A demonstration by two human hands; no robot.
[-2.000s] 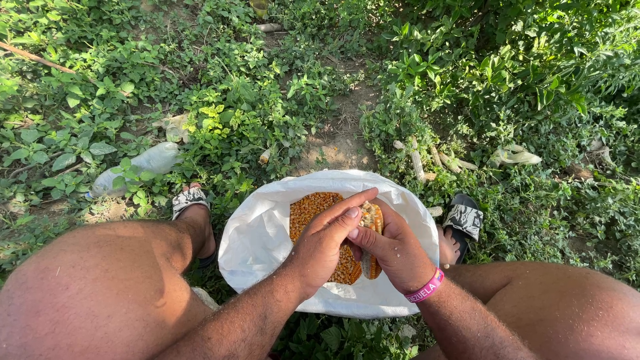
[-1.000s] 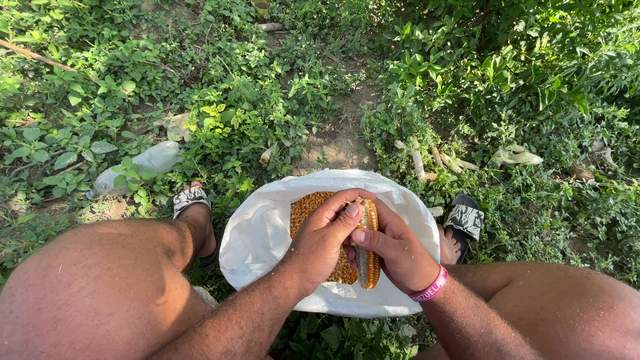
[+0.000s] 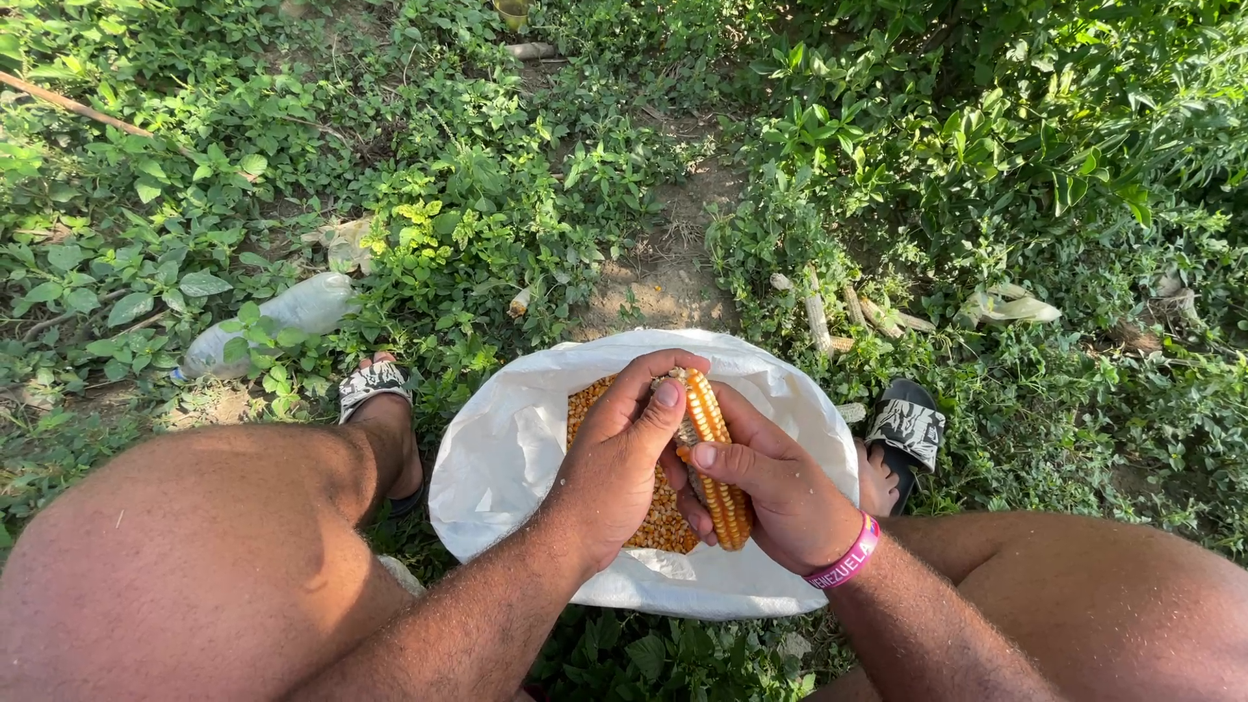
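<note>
An ear of dried corn (image 3: 720, 468) is held upright-tilted between both hands over an open white woven sack (image 3: 487, 468). My left hand (image 3: 624, 448) grips its upper left side, thumb near the top. My right hand (image 3: 780, 483) wraps the right side, its thumb pressed on the ear's face and a pink wristband (image 3: 846, 556) on the wrist. Part of the cob on the left side is bare of kernels. Loose orange kernels (image 3: 666, 524) lie inside the sack below the hands, partly hidden by them.
The sack stands between two legs with sandalled feet. A plastic bottle (image 3: 283, 322) lies in the weeds at left. Several bare cobs (image 3: 817, 310) lie beyond the sack to the right, near a pale crumpled scrap (image 3: 1009, 304). A stick (image 3: 73, 105) lies at upper left.
Two seconds ago the ear was mostly covered by my hands; now more of its kernel rows show. Both hands have stayed on it over the sack.
</note>
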